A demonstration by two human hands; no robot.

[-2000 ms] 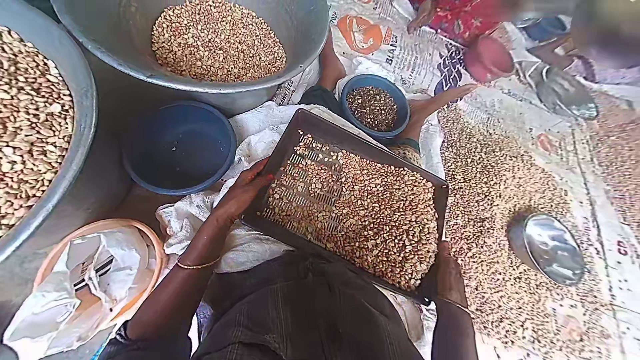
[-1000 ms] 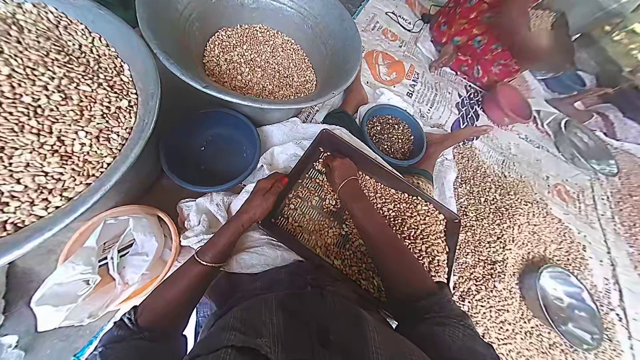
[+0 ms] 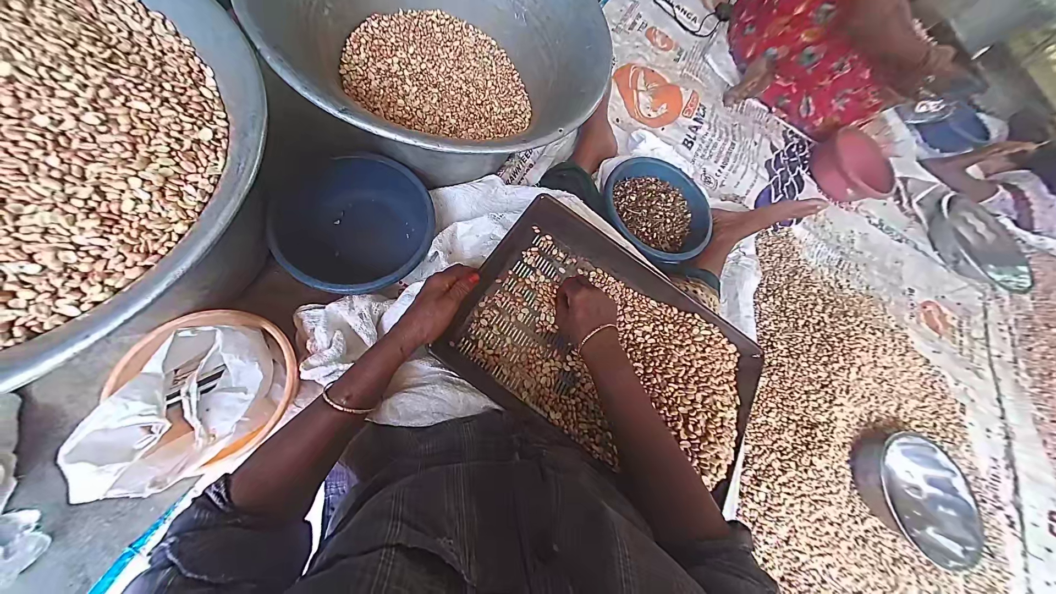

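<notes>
A dark slotted plastic tray point(image 3: 747, 351) lies tilted in front of me, bearing a layer of split beans or nuts point(image 3: 685, 355), thicker toward its right side. My left hand point(image 3: 437, 305) grips the tray's left rim. Inside the tray, my right hand point(image 3: 586, 309) is curled down among the pieces near the upper middle; whether it holds any is hidden. Just beyond the tray's far edge is a small blue bowl point(image 3: 615, 194) of darker bits. A larger blue basin point(image 3: 417, 272), with a few specks in it, stands to the left of the tray.
Two big metal tubs point(image 3: 252, 177) point(image 3: 569, 107) of similar pieces stand at upper left. An orange-rimmed basin point(image 3: 285, 346) with a white plastic bag is at left. On the right, pieces cover sacks around a metal bowl point(image 3: 932, 499). A co-worker point(image 3: 808, 58) sits beyond, near a pink bowl point(image 3: 854, 165).
My right hand has left the tray's right edge, where it was two seconds ago, and gone in among the pieces. Since one second ago it has shifted toward the tray's middle. My left hand stays on the rim.
</notes>
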